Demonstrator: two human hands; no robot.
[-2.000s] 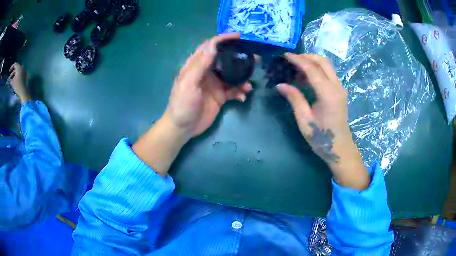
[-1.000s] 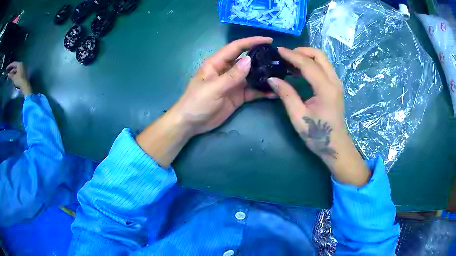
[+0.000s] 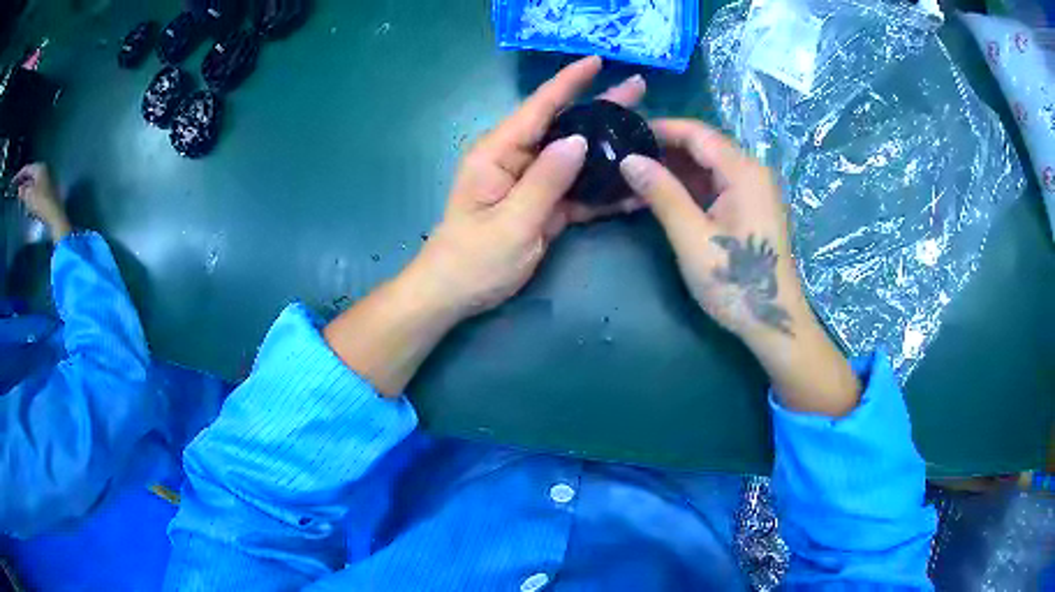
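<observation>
A round black unit (image 3: 606, 148) with a smooth, glossy face is held between both hands just in front of the blue bin. My left hand (image 3: 509, 197) grips its left side, thumb on the face and fingers around the far edge. My right hand (image 3: 723, 208), with a tattoo near the wrist, grips its right side, thumb tip on the face and fingers behind. The underside of the unit is hidden by the hands.
A blue bin (image 3: 596, 54) with small white parts stands at the far edge. A clear plastic bag (image 3: 885, 174) lies right, a printed bag (image 3: 1024, 81) beyond it. Several black units (image 3: 194, 124) lie far left. Another person's sleeve (image 3: 98, 301) and hand are at left.
Two seconds ago each hand held a black piece, apart. The hands then came together around one unit. Its smooth, glossy face now shows between the thumbs.
</observation>
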